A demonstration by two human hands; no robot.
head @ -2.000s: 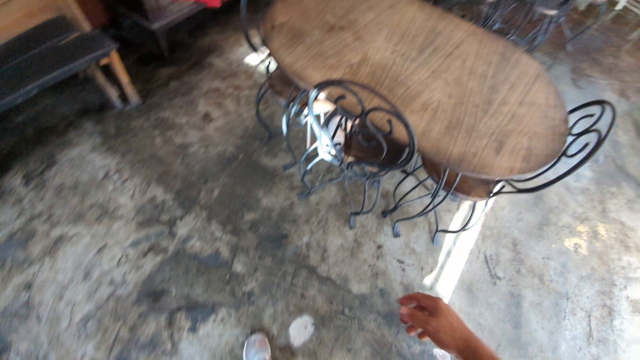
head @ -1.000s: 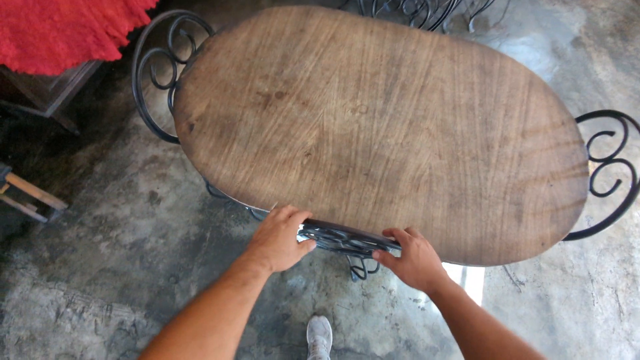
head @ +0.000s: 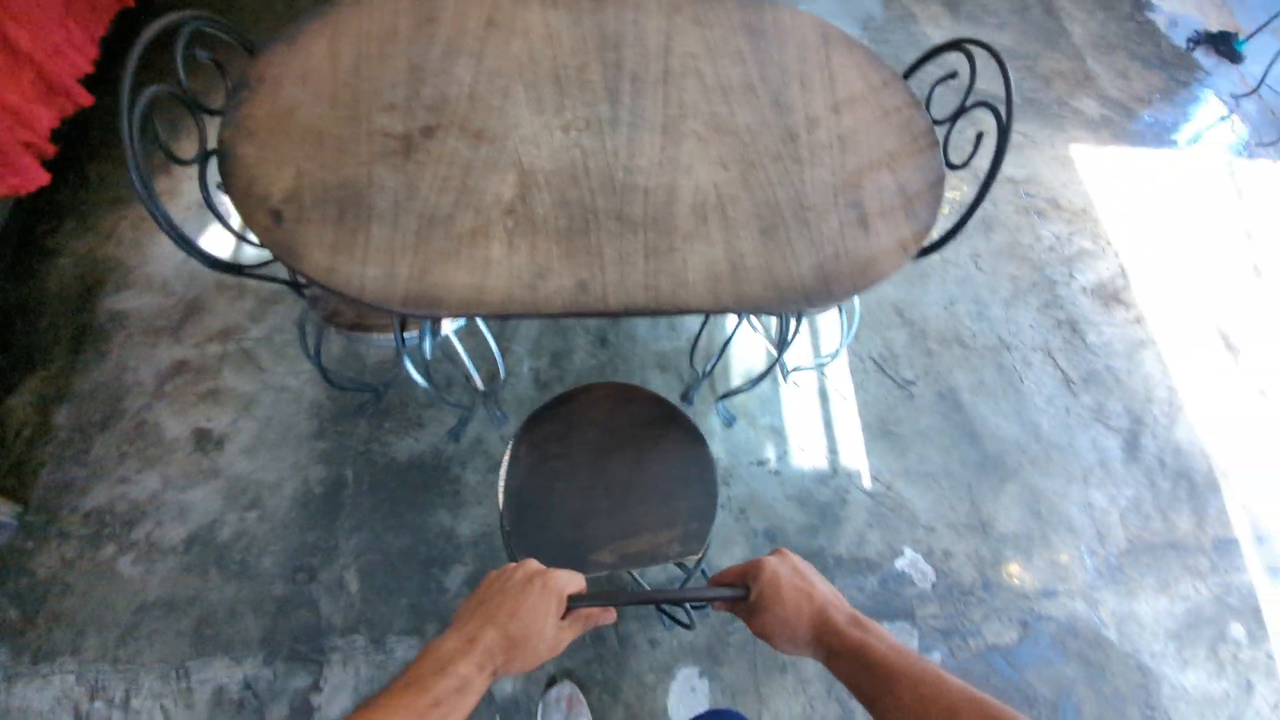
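My left hand [head: 527, 612] and my right hand [head: 785, 600] grip the two sides of the dark metal backrest of a chair [head: 655, 597]. The chair's round dark wooden seat [head: 612, 480] lies beyond the backrest, in front of the near long edge of an oval wooden table [head: 590, 160]. A strip of floor shows between seat and table. Part of the scrolled metalwork is visible under the backrest's top bar; most of the chair's legs are hidden.
Scroll-backed metal chairs stand at the table's left end [head: 135, 170] and right end [head: 1005, 130]. Curved metal legs [head: 735, 380] show under the table. A red cloth [head: 45, 90] hangs at the upper left. Bright sunlight falls on the concrete floor [head: 1000, 420] at right.
The chair has moved back from the table's near edge toward me, with both my hands on its backrest. Its round seat, hidden one second ago, now shows.
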